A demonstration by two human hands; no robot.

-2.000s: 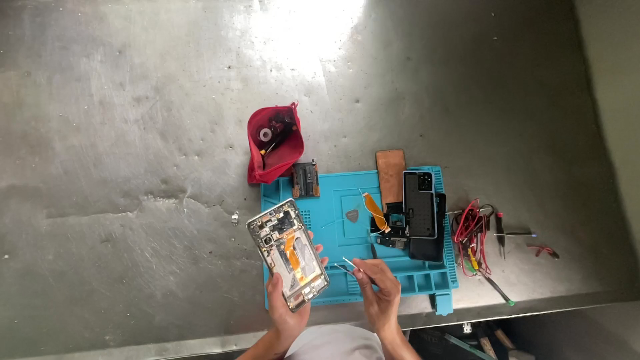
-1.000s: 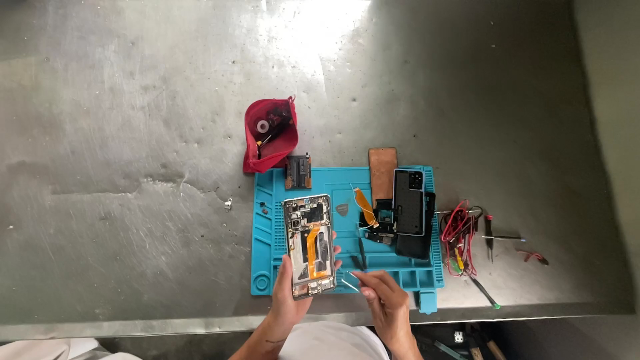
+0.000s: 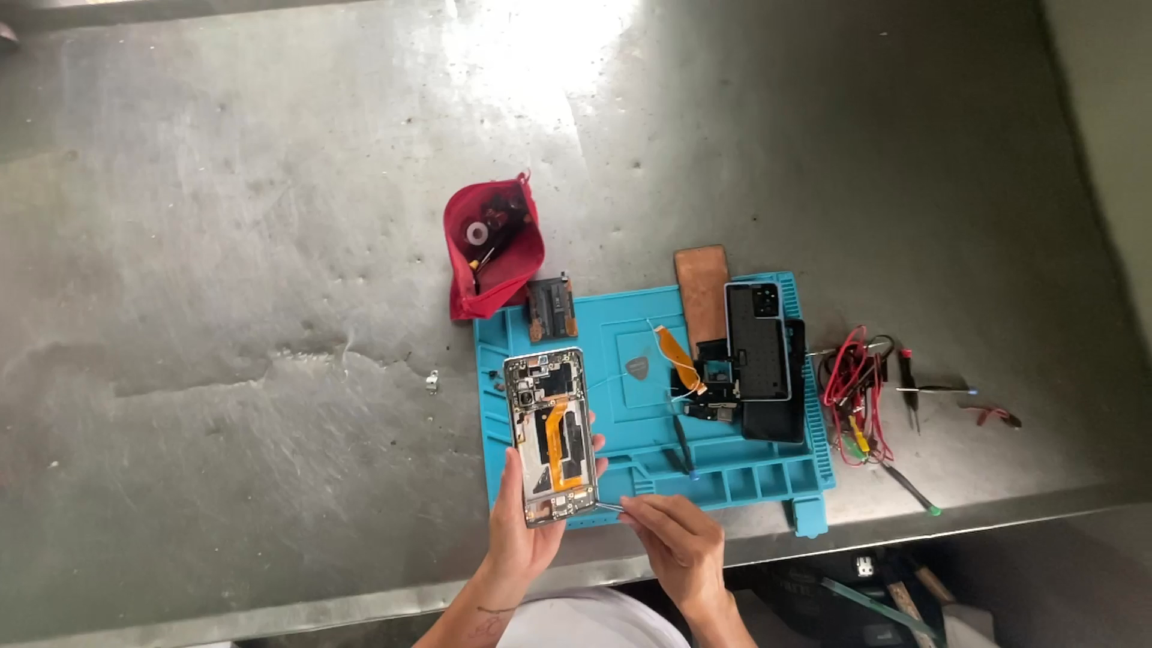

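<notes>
An opened smartphone with an orange flex cable inside lies in my left hand, the thumb along its left edge and the fingertips at its right edge. My right hand pinches thin metal tweezers, whose tips are at the phone's lower right corner; whether they touch it I cannot tell. Beneath and beyond is a blue silicone repair mat. On the mat are a grey triangular pick, a loose orange flex cable, a small screwdriver and a phone back cover with camera openings.
A red zip pouch with small items stands at the mat's upper left, beside a dark battery-like part. A brown block lies at the mat's top edge. Right of it are red test leads and screwdrivers on the metal table.
The phone, tilted two seconds ago, is now held more upright in the view. My right hand with the tweezers has come in to the phone's lower right corner.
</notes>
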